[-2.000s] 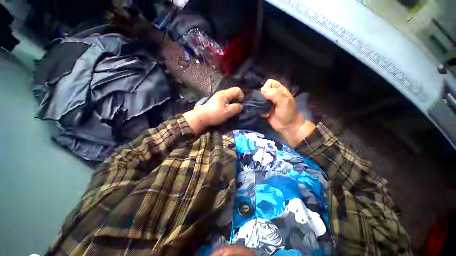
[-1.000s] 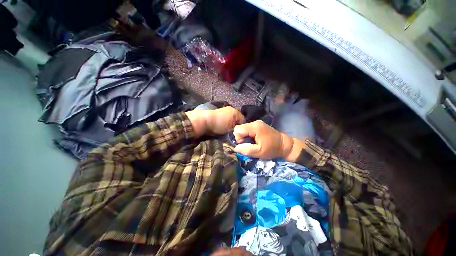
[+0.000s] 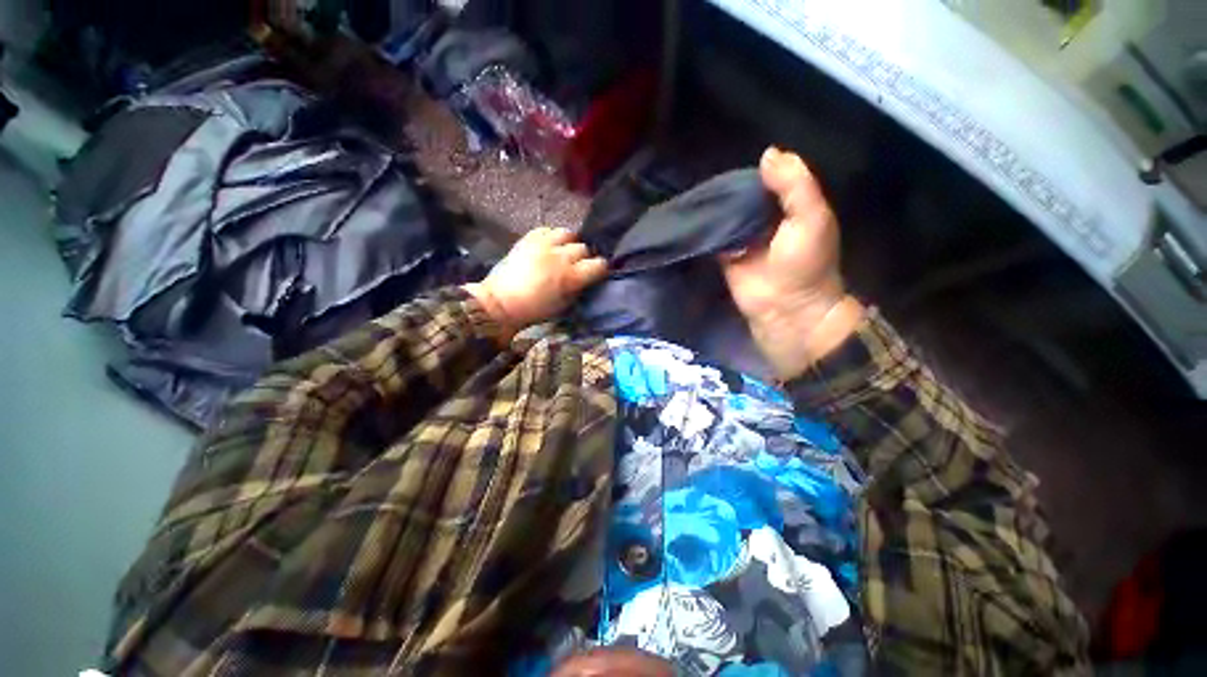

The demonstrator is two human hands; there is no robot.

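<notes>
A dark grey sewn piece (image 3: pixel 698 225) is stretched between my two hands above the lap. My left hand (image 3: pixel 540 277) pinches its left end, with the fingers curled. My right hand (image 3: pixel 792 251) is higher and to the right, with the thumb up, and holds the other end. The fingers of my right hand are partly hidden behind the cloth. More dark cloth hangs below and behind the piece, and its outline blends with the shadow.
A large pile of grey and black cloth (image 3: pixel 285 218) lies at left by a pale green surface (image 3: pixel 66 463). The machine table (image 3: pixel 927 119) with a printed scale crosses the upper right. A clear plastic bag (image 3: pixel 516 113) and a red item (image 3: pixel 609 132) are beyond my hands.
My hands were close together over the lap one second ago. They have moved up and apart, my right hand further up and right, and the dark piece now shows spread between them.
</notes>
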